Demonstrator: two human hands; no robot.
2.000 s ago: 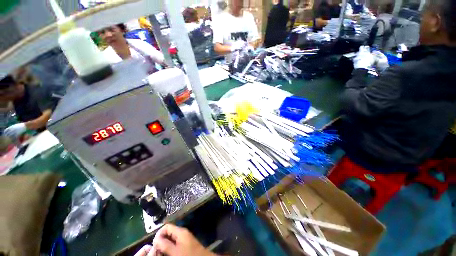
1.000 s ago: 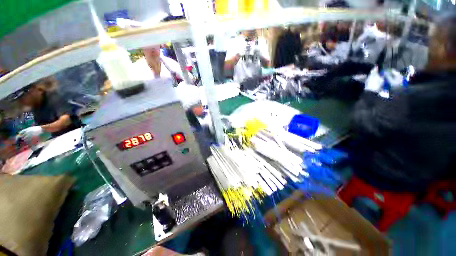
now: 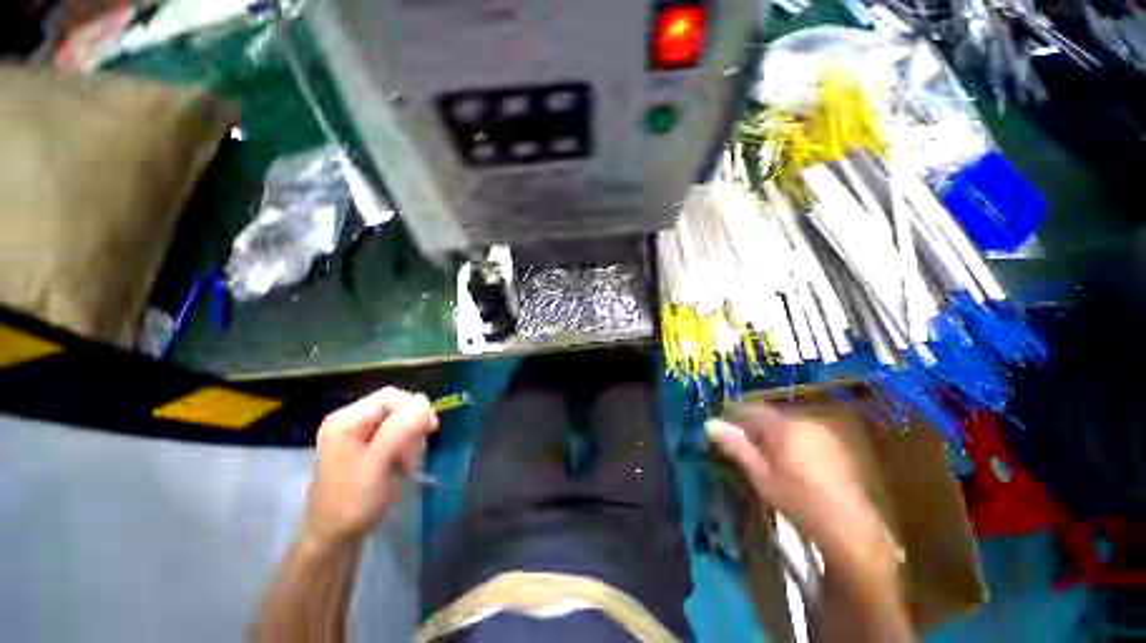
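Observation:
My left hand [image 3: 365, 459] is closed on a thin piece with a yellow-green end [image 3: 452, 402], in front of the bench edge. My right hand [image 3: 804, 465] is slightly blurred over the carton's left side; whether it holds anything is unclear. White strips with yellow and blue leads [image 3: 817, 270] lie heaped right of the grey machine [image 3: 528, 138]. A tray of tiny silver pieces [image 3: 581, 302] sits below the machine. A small black fixture on a white plate [image 3: 490, 302] stands at the tray's left.
An open brown carton [image 3: 930, 515] is low at the right, with white strips [image 3: 796, 572] near my right wrist. A blue bin [image 3: 993, 201] lies behind the heap. A crumpled clear bag [image 3: 289, 232] and a brown bulky item [image 3: 107, 189] are left. A red stool [image 3: 1005, 484] is at right.
The view has tilted down, and the machine's digital display has left it. Both hands now show, apart; one second ago only a sliver of hand showed at the bottom edge.

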